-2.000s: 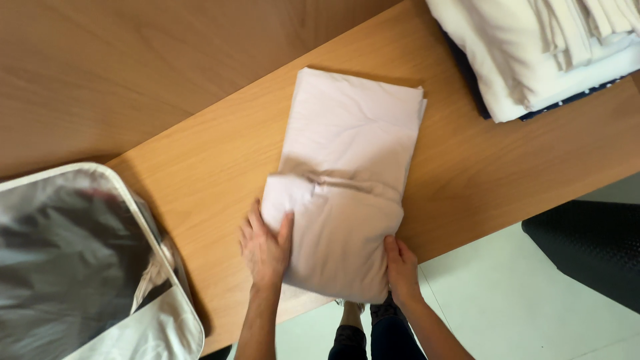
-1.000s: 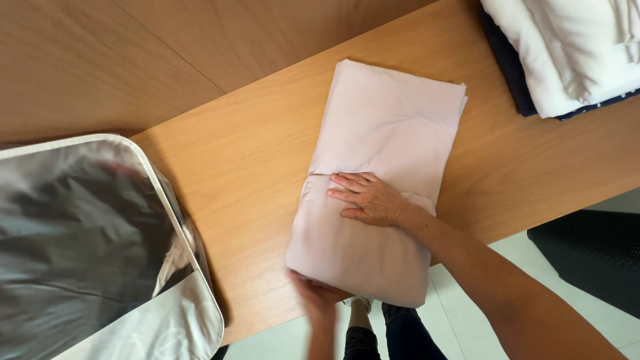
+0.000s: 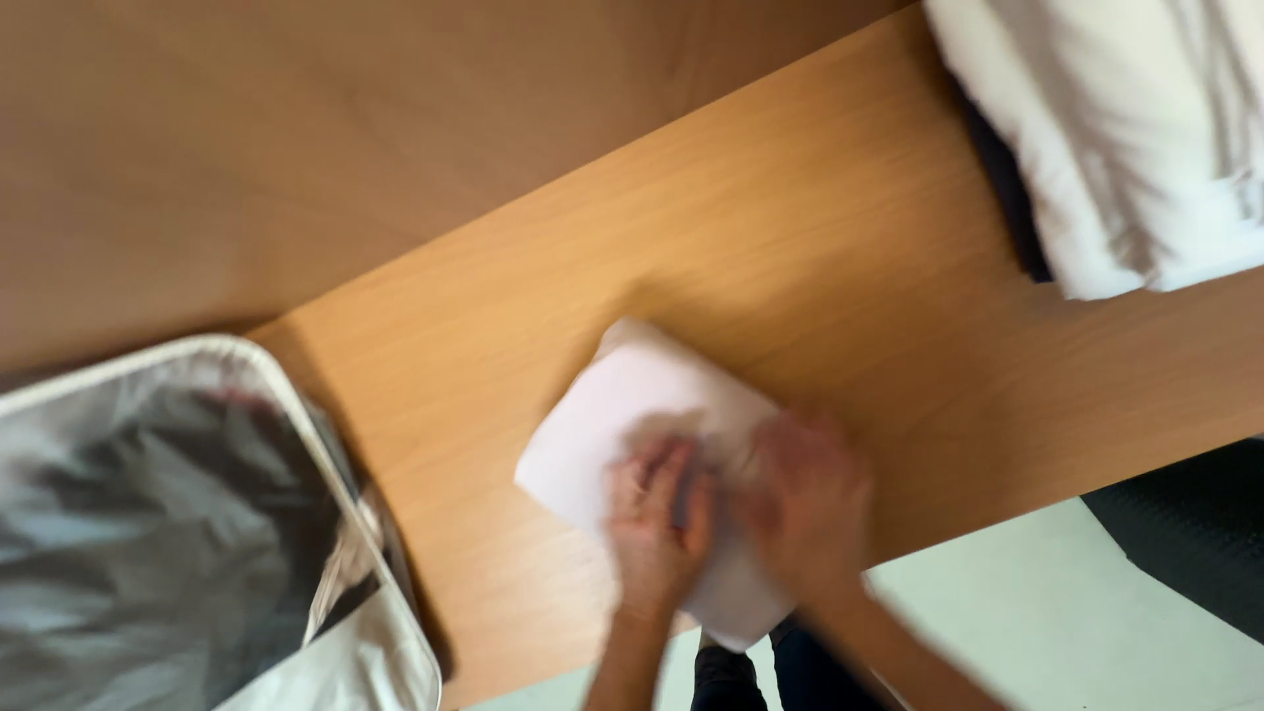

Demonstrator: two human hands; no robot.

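Observation:
A pale pink folded cloth (image 3: 592,439), blurred by motion, lies at a slant by the front edge of the wooden surface, its lower corner past that edge. On its middle rests my left hand (image 3: 660,518), fingers bent and slightly apart against the fabric. My right hand (image 3: 810,504) is at the cloth's right side, touching it; blur hides whether its fingers grip the fabric.
A storage bag (image 3: 267,385) with a clear top and white piping stands at the left. White folded cloths (image 3: 1106,168) lie on a dark folded cloth (image 3: 1002,183) at the upper right. A wooden panel (image 3: 346,128) rises behind; a black object (image 3: 1195,523) is at the lower right.
The pink cloth has gone from a long bundle to a smaller, more compact one, turned at a slant. My left hand has come from under its lower edge onto its top; my right hand has moved to its right side.

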